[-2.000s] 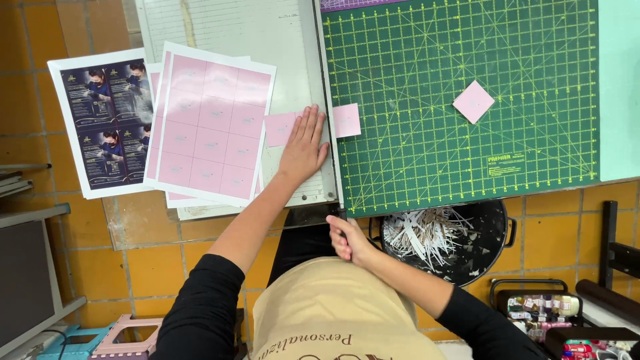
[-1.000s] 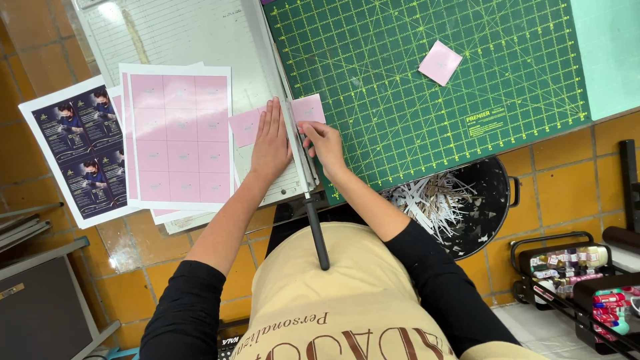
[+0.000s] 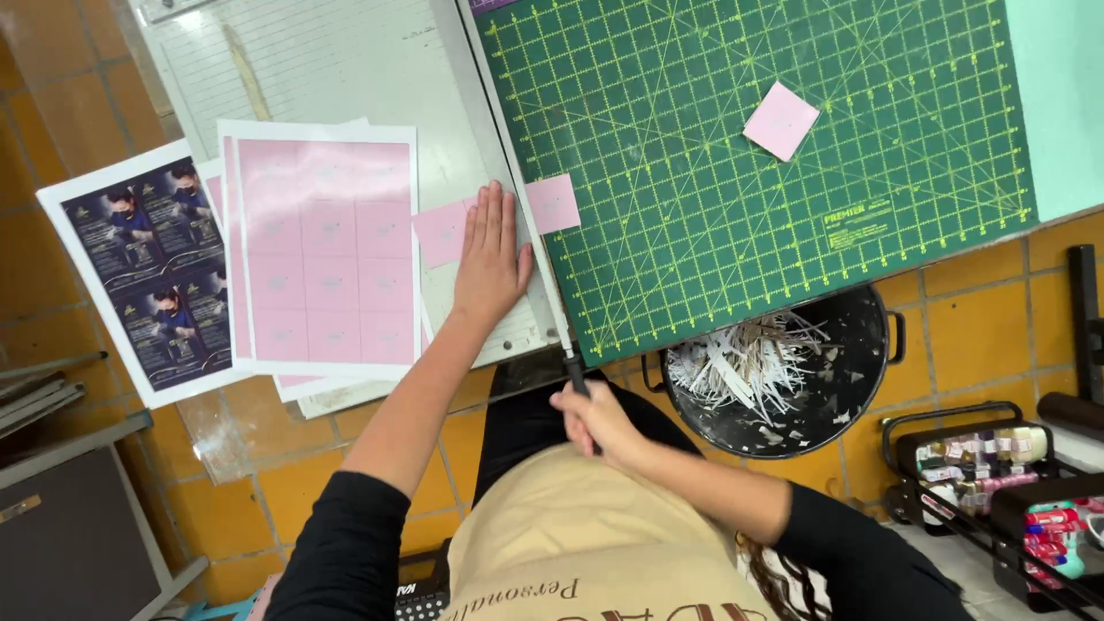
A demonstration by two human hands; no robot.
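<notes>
My left hand (image 3: 492,259) lies flat, fingers together, pressing a pink paper strip (image 3: 442,233) onto the bed of a guillotine paper cutter (image 3: 345,52). The strip's right end (image 3: 554,203) shows beyond the blade arm, over the green cutting mat (image 3: 690,198). My right hand (image 3: 599,420) is closed around the black handle (image 3: 576,375) of the blade arm, near my apron. A cut pink square (image 3: 781,122) rests on the mat. Left of my left hand, printed pink sheets (image 3: 332,250) overlap one another on the cutter bed.
Dark printed sheets (image 3: 155,267) lie at the far left. Beneath the mat's front edge stands a black bin (image 3: 862,379) of paper strips (image 3: 750,362). A black rack (image 3: 949,414) with small bottles and pens is at lower right, a grey cabinet (image 3: 78,535) at lower left.
My right hand has moved from the strip beside the blade down to the handle and taken hold of it. My left hand stays on the strip.
</notes>
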